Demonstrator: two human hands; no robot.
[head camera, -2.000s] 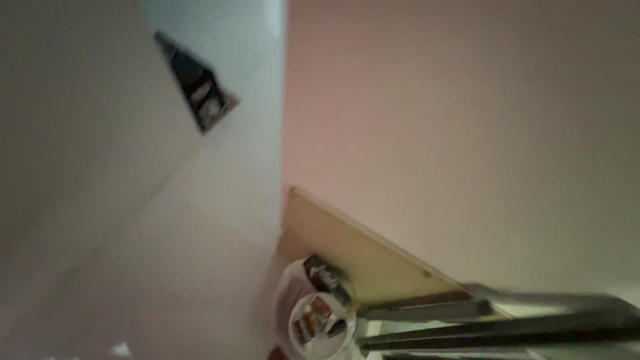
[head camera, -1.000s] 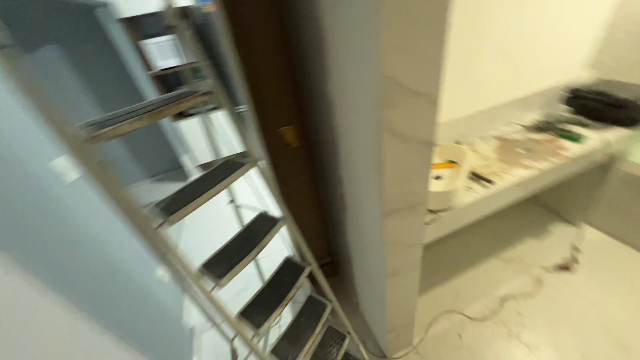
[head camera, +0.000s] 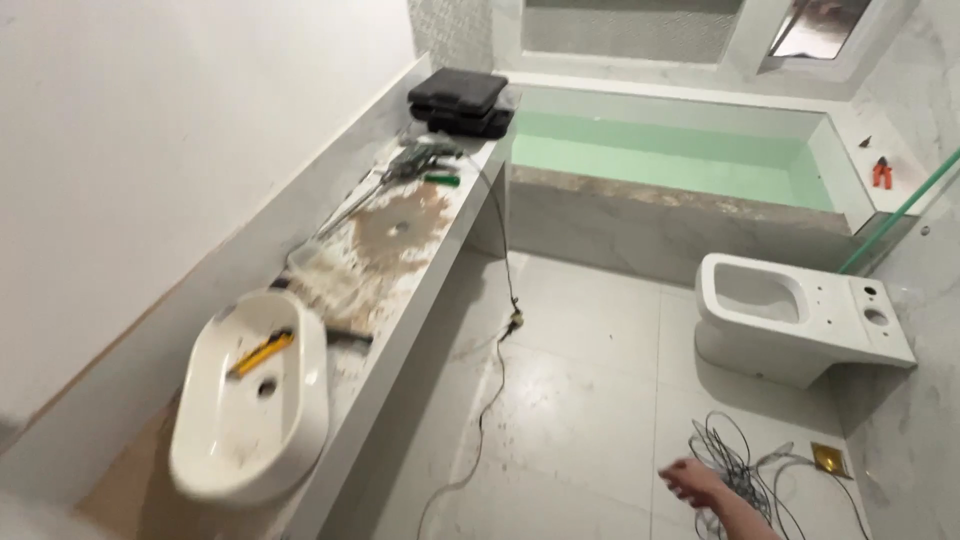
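Observation:
At the lower right my right hand (head camera: 691, 482) hangs over the tiled floor, fingers loosely curled, with nothing seen in it. Just beside and beneath it in the view lies a tangled coil of thin dark cable (head camera: 742, 480). My left hand does not show. On the stone counter at the left sits an oval white washbasin (head camera: 304, 420), with a yellow snap-off utility knife (head camera: 262, 354) lying inside. A dark-handled tool (head camera: 349, 337) rests against its right side. Farther back on the counter are a dusty power tool (head camera: 420, 159) and a green object (head camera: 442, 180).
Black plastic tool cases (head camera: 459, 97) are stacked at the counter's far end. A bathtub (head camera: 675, 196) with a green interior spans the back; orange-handled pliers (head camera: 883, 174) lie on its ledge. A white toilet bowl (head camera: 757, 307) stands at right. A power cord (head camera: 481, 435) crosses the floor near a brass drain (head camera: 829, 459).
The view has swung from a metal stepladder and doorway into the bathroom. My right hand has come into sight at the lower right.

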